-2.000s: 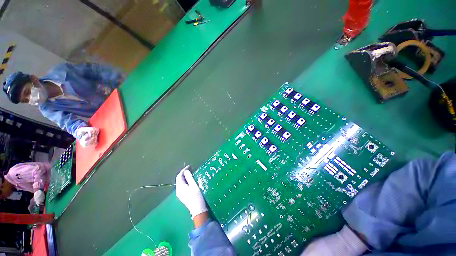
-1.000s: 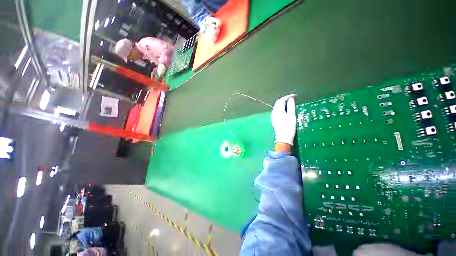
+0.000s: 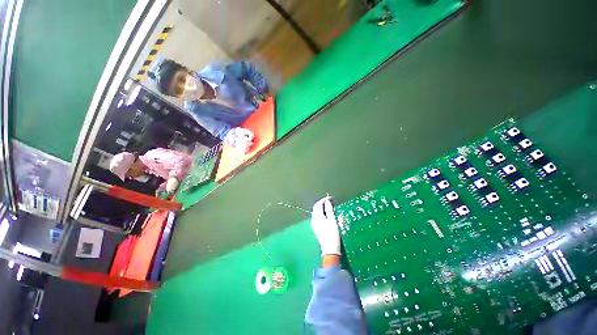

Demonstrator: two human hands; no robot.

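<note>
A large green circuit board (image 3: 425, 255) lies on the green mat at the right, with a group of black power transistors (image 3: 486, 171) near its far end. My left hand (image 3: 325, 227), in a white glove, is at the board's left far corner with finger and thumb together on the solder wire (image 3: 278, 204). The wire curls back to the solder spool (image 3: 271, 281), which lies on the mat to the left. My right hand is not in view; only a blue sleeve (image 3: 566, 324) shows at the bottom right edge.
A dark green strip (image 3: 366, 150) runs beyond the board. Across it, a masked person in blue (image 3: 219, 98) rests a gloved hand on a red-orange pad (image 3: 262, 125). A person in pink (image 3: 163, 162) is beside another board (image 3: 199, 169). Red-wrapped bars (image 3: 108, 279) stand left.
The view swung left, then partly back right. The masked person's upper body shows again, and more of the transistors. My left hand stays at the board's corner with the wire.
</note>
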